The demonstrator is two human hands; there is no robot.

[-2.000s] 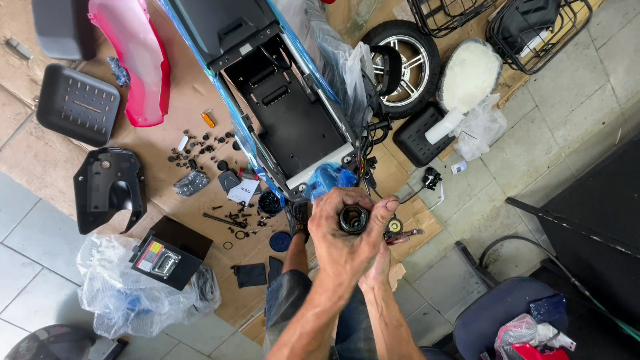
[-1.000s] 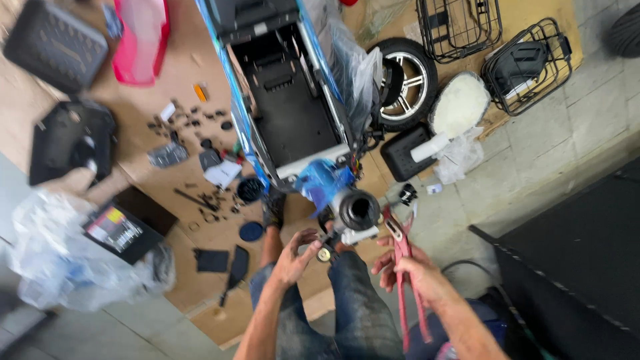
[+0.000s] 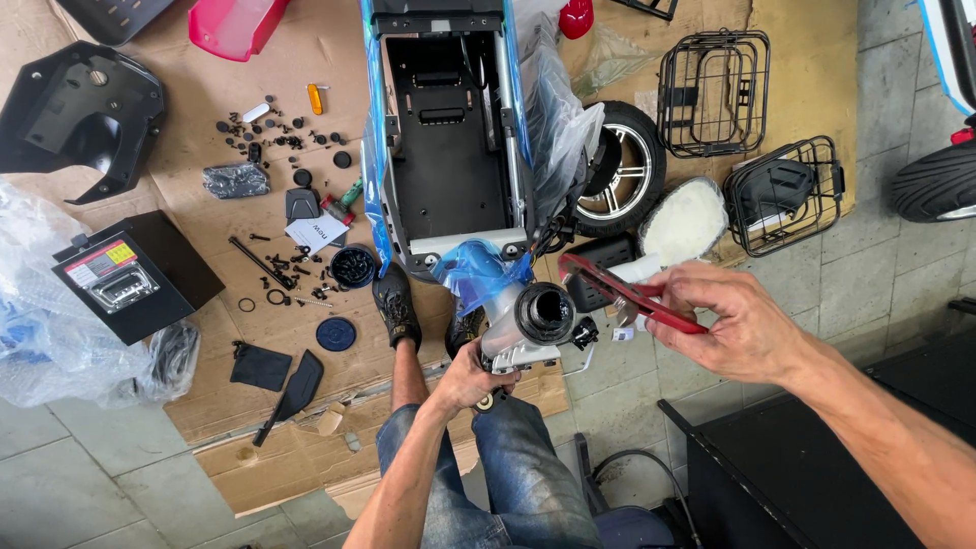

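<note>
My left hand [image 3: 469, 381] grips the lower bracket of a scooter-like frame's silver head tube [image 3: 507, 335], below its greased black upper ring [image 3: 546, 313]. Blue film wraps the tube's neck, where it joins the frame [image 3: 450, 152] with its open black compartment. To the right, my right hand [image 3: 720, 320] holds red-handled pliers [image 3: 629, 293] by the handles, their jaws pointing left, just right of the ring. An open tub of dark grease [image 3: 353, 266] stands on the cardboard left of my shoes, its blue lid [image 3: 335, 334] below it.
Loose screws and caps [image 3: 286, 141] lie on cardboard at left, near a black battery-like box [image 3: 137, 278] and a black plastic cover [image 3: 84, 118]. A spoked wheel [image 3: 621, 168], wire baskets [image 3: 713, 95] and a bag of white material [image 3: 684, 219] lie at right. A black cabinet [image 3: 831, 473] stands lower right.
Two seconds ago both hands were at the ring. The left hand has since taken hold of the bracket, and the right hand has raised the pliers from an upright pose to a sideways one.
</note>
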